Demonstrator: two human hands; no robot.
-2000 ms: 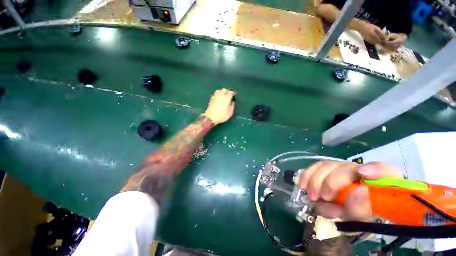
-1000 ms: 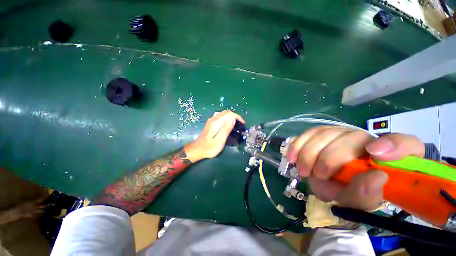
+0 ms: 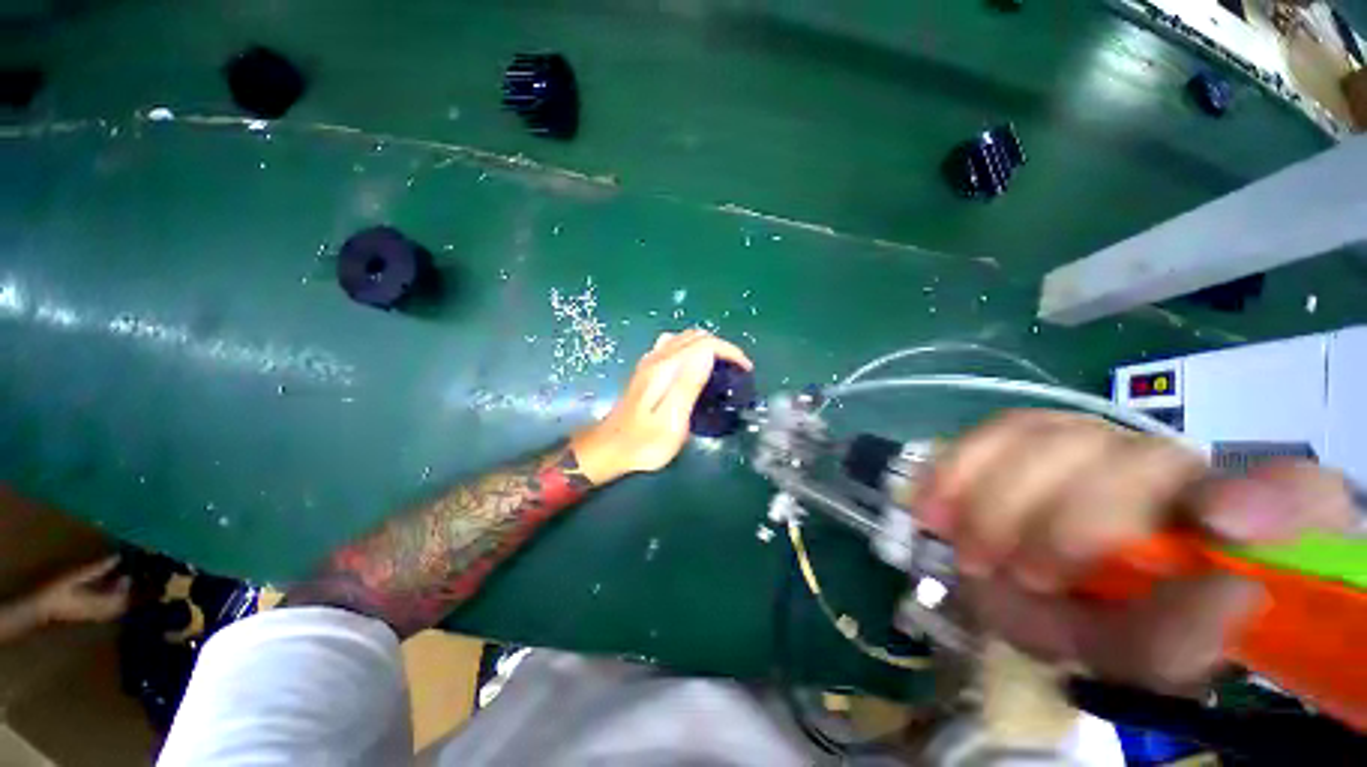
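My left hand (image 3: 657, 412) holds a round black plastic part (image 3: 723, 400) on the green surface near the middle. My right hand (image 3: 1102, 540), blurred by motion, grips the orange and lime-green screwdriver (image 3: 1304, 614) at the lower right. The metal and clear feed head (image 3: 795, 445) at its front points left, its end close beside the black part. Whether the tip touches the part cannot be told. A clear hose (image 3: 975, 393) loops from the head to the right.
Several black parts stand on the green belt (image 3: 495, 360), one (image 3: 382, 268) left of the loose screws (image 3: 579, 328). A grey post (image 3: 1199, 232) and white box (image 3: 1274, 382) are at right. Another person's hand (image 3: 75, 592) is beside black parts in a carton at lower left.
My left hand has come back from the belt's middle and now holds a black part. Since one second ago, the screwdriver has shifted slightly right and down. The far belt parts appear further right.
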